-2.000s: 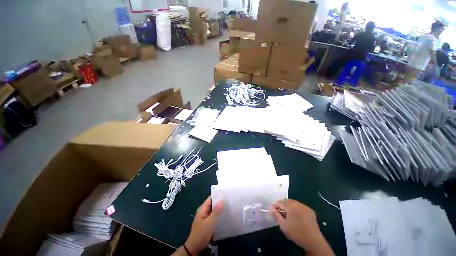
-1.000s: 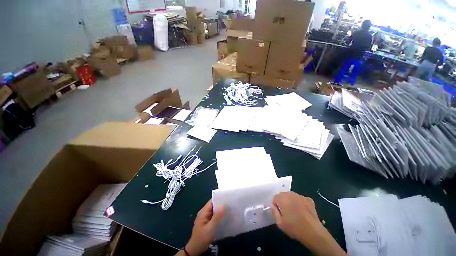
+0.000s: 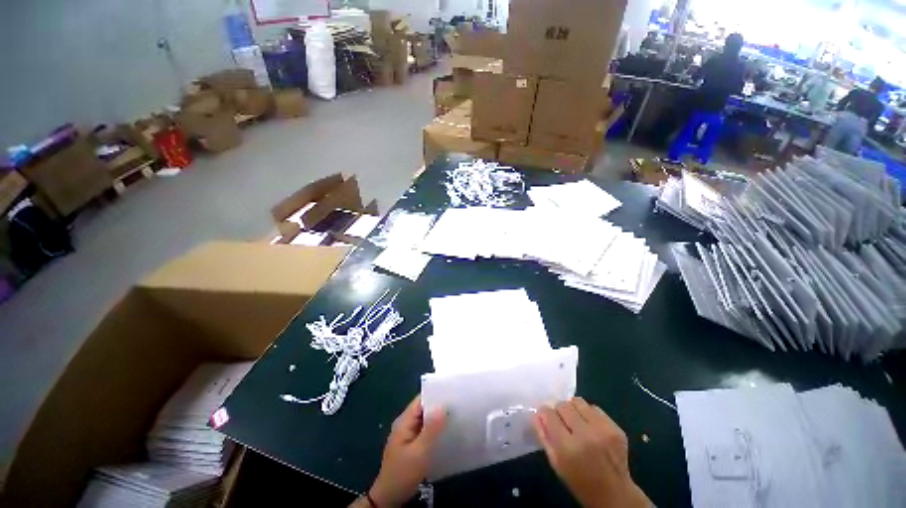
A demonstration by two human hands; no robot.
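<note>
A white panel (image 3: 467,397) is held tilted above the near part of the dark green table. My left hand (image 3: 405,451) grips its left edge, thumb on the face. My right hand (image 3: 584,446) is at its right side, fingertips against the face beside a small raised white housing (image 3: 510,429); what the fingers pinch there is too small to tell. More white panels (image 3: 487,322) lie just behind it. A pile of white cables (image 3: 348,357) lies to the left. Panels with fitted cables (image 3: 710,422) lie at the near right.
A large open carton (image 3: 238,266) holding panels stands left of the table (image 3: 397,372). Overlapping panels (image 3: 477,233) and another cable pile (image 3: 484,185) lie at the back. Leaning panel stacks (image 3: 795,258) fill the right. Stacked cartons (image 3: 556,109) stand beyond. People (image 3: 717,84) are at far benches.
My right hand's fingers have shifted slightly on the panel's right side, and its wrist has dropped since a second ago. The panel's tilt has changed slightly. My left hand keeps its hold.
</note>
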